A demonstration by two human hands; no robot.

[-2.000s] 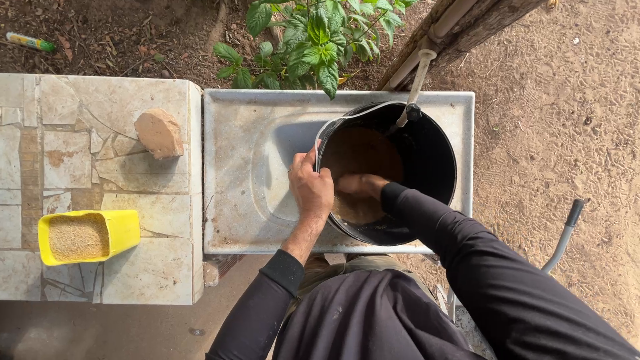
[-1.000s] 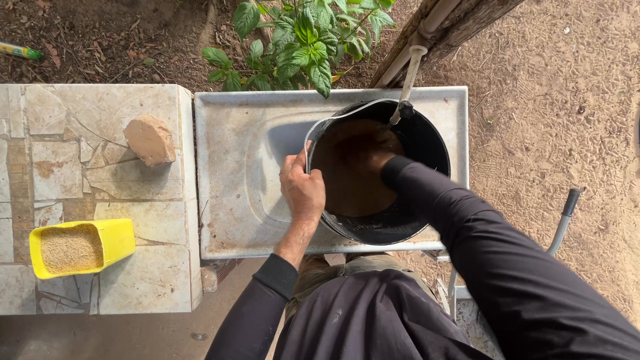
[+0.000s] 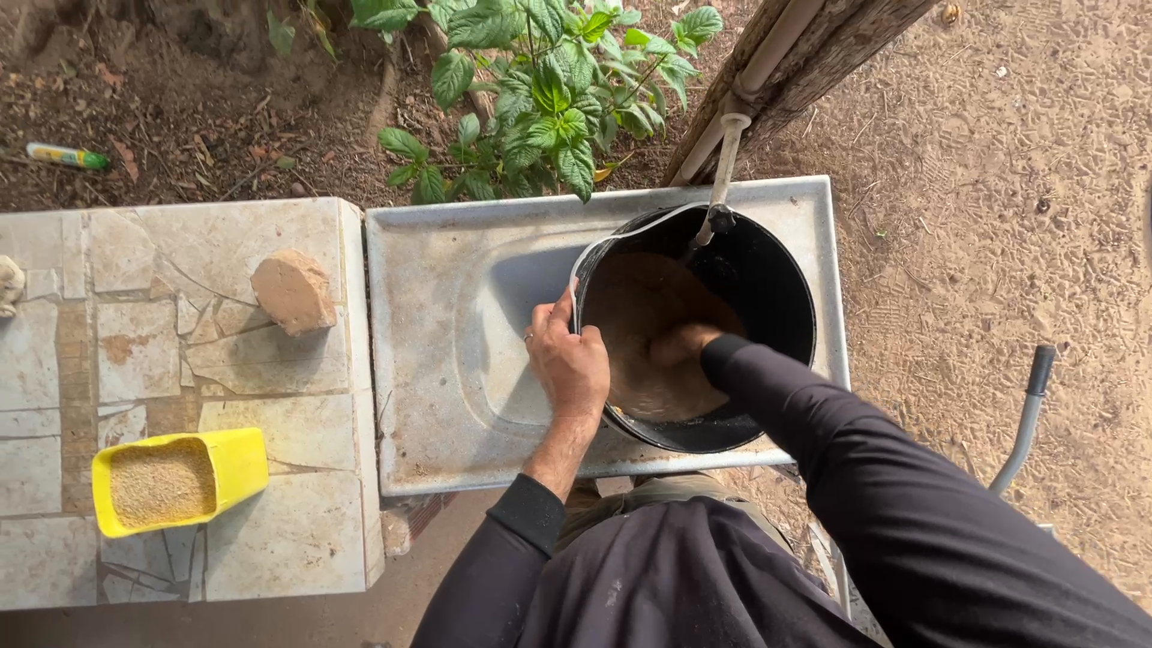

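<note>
A black plastic bucket [image 3: 781, 297] stands in a worn white sink [image 3: 432, 360], with cloudy brown liquid [image 3: 652, 297] inside. My left hand [image 3: 571, 360] grips the bucket's left rim, beside its pale handle [image 3: 621, 236]. Down in the bucket, my right hand [image 3: 684, 345] is partly under the liquid; its fingers are hidden, so I cannot tell whether they hold anything. A tap [image 3: 724, 171] reaches over the far rim. On the tiled counter at the left lies a yellow plastic container [image 3: 238, 459] of coarse tan meal [image 3: 162, 481].
A broken piece of brick [image 3: 294, 290] rests on the tiled counter [image 3: 261, 531]. Beyond the sink grow leafy green plants [image 3: 540, 108], next to a wooden post [image 3: 810, 63] with a pipe. A grey metal handle [image 3: 1026, 423] with a black grip rises at the right.
My right hand has moved about inside the bucket, deeper one second ago and showing more now. My left hand has kept its hold on the rim.
</note>
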